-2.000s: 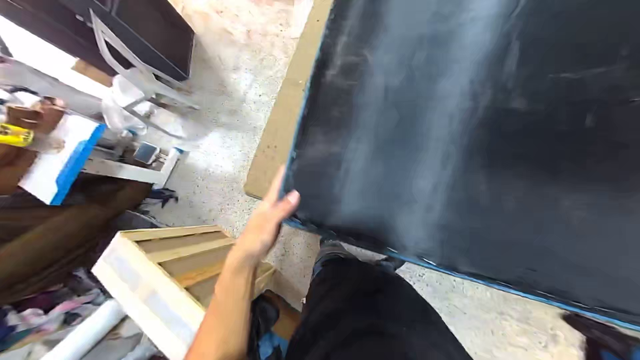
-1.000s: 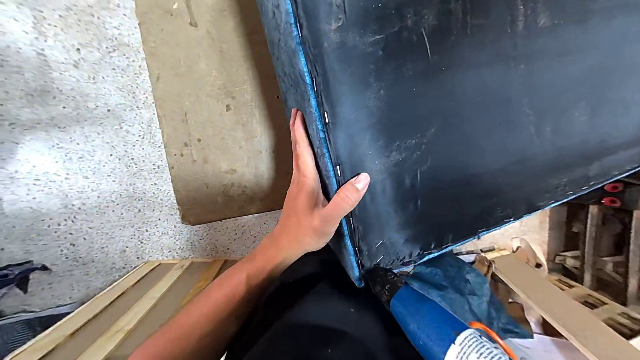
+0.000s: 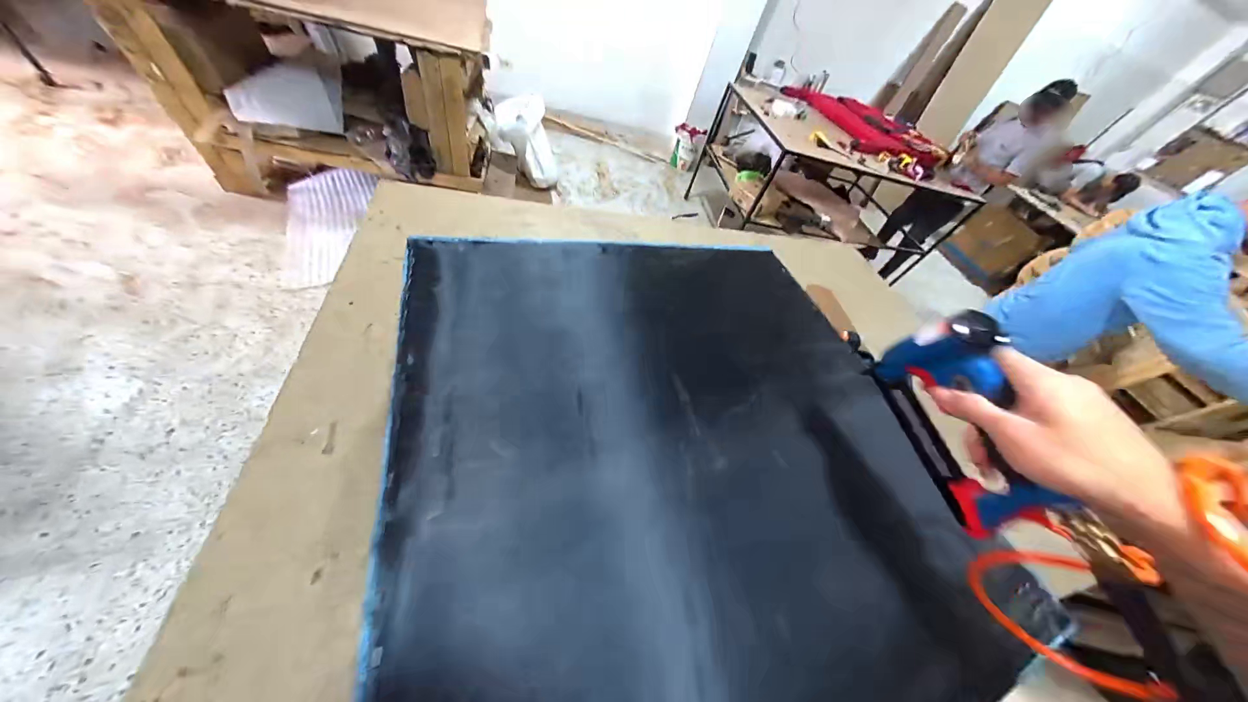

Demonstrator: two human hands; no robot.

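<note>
My right hand (image 3: pixel 1063 429) grips a blue and red pneumatic stapler (image 3: pixel 951 366), blurred, above the right edge of a large black-covered panel (image 3: pixel 604 448). An orange coiled air hose (image 3: pixel 1033 624) hangs below the tool. The panel lies flat, with blue fabric showing along its left and far edges and staples along the left one. Under it is a larger tan board (image 3: pixel 283 468), which shows as a border at the left and far sides. My left hand is out of view.
A wooden workbench (image 3: pixel 331 146) stands at the far left, a metal-framed table (image 3: pixel 829 146) at the back. One co-worker (image 3: pixel 1004 156) is beside that table. Light blue fabric or clothing (image 3: pixel 1131 283) is close at the right. The speckled floor (image 3: pixel 146 439) runs along the left.
The view has swung widely from the panel's near corner to its whole length. My left hand, earlier on the panel's edge, has left view. My right hand with the stapler has come in at the right.
</note>
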